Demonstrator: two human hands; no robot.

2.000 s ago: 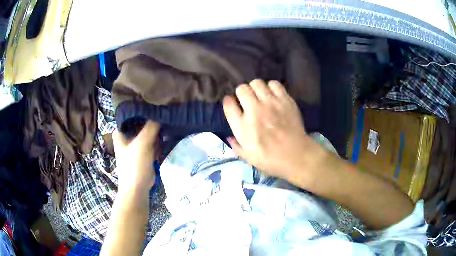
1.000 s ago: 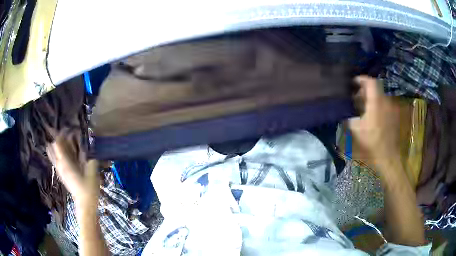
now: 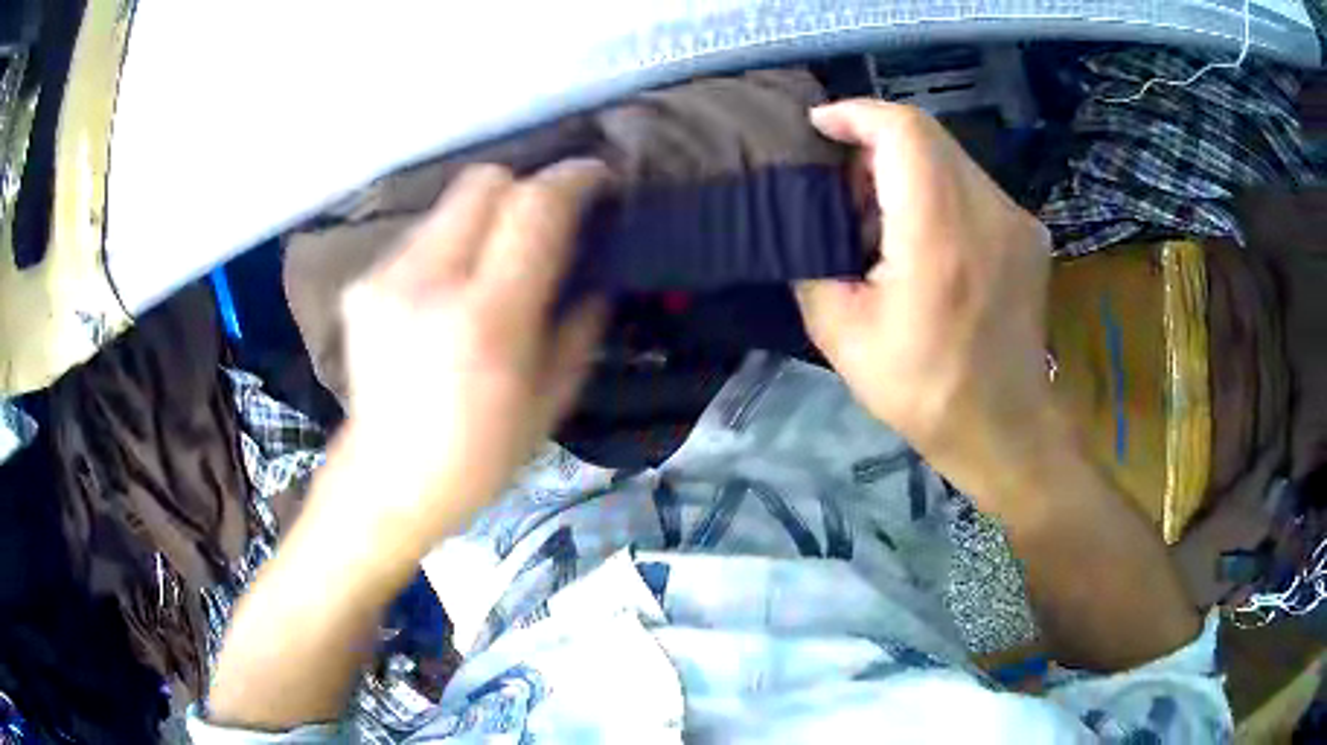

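Observation:
A brown garment piece (image 3: 713,124) lies bunched on my lap under the table's front edge. Its navy-black gathered waistband (image 3: 720,230) runs between my hands. My right hand (image 3: 946,262) grips the right end of the band, thumb below and fingers above. My left hand (image 3: 466,328) is blurred and closed around the band's left part; its fingertips are partly hidden. A dark area hangs below the band, with a small red spot that I cannot make out.
The white table (image 3: 364,102) with a grey measuring scale (image 3: 815,29) curves across the top. A cardboard box (image 3: 1113,379) and plaid cloth (image 3: 1164,146) are at the right. Brown cloth (image 3: 153,451) hangs at the left. Loose white thread (image 3: 1288,590) lies at the far right.
The band was stretched wide and flat a second ago. My hands have come closer together and up, and the band is now shorter and gathered between them.

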